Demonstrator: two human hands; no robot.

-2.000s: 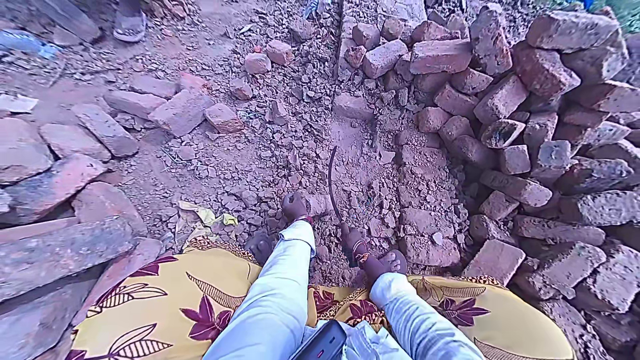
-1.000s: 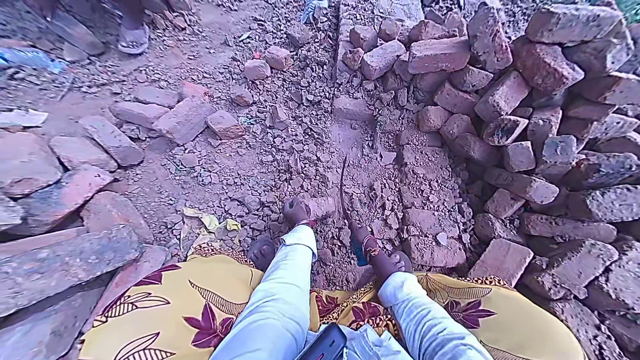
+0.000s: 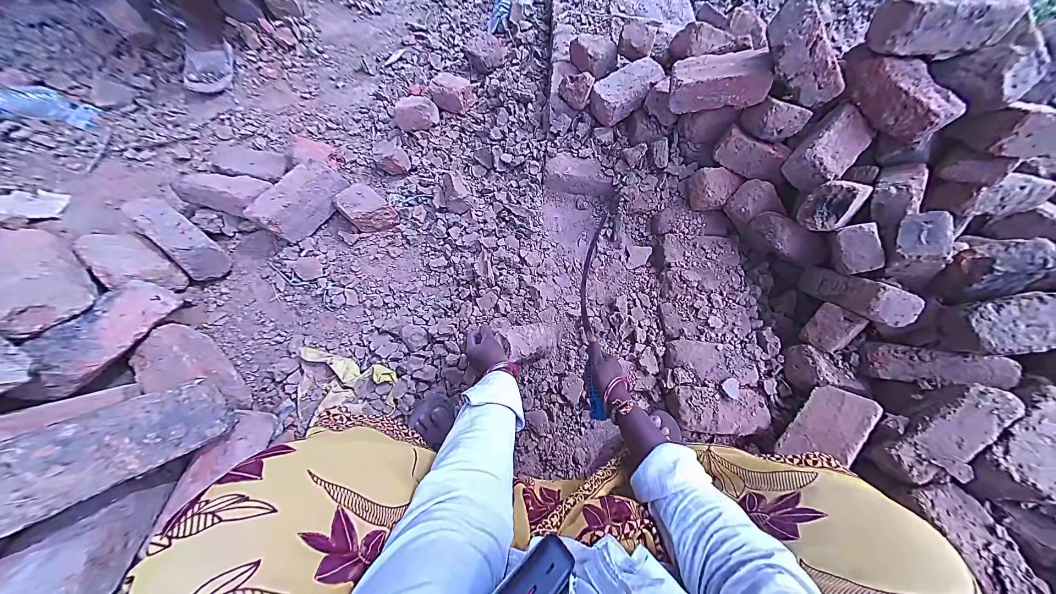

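Observation:
My right hand [image 3: 609,375] grips the blue handle of a curved, thin metal tool [image 3: 587,272], possibly a sickle, whose dark blade points forward over the rubble. Beside it, my left hand [image 3: 485,350] is at the end of a dusty brick [image 3: 528,340]; its fingers look curled, and whether they grip the brick does not show clearly. Ahead of the blade tip, another brick [image 3: 579,175] lies across the strip of broken mortar. A low row of laid bricks [image 3: 714,367], covered with crumbs of mortar, runs just right of my right hand.
A large heap of loose bricks [image 3: 858,247] rises on the right. Slabs and bricks [image 3: 99,445] lie at the left. Yellow wrapper scraps [image 3: 346,367] are near my left foot. Another person's sandalled foot [image 3: 209,66] stands at the upper left, beside blue plastic [image 3: 45,106].
The curved tool has swung in my right hand, and its blue handle, hidden two seconds ago, now shows. My left hand stays about where it was, by the brick.

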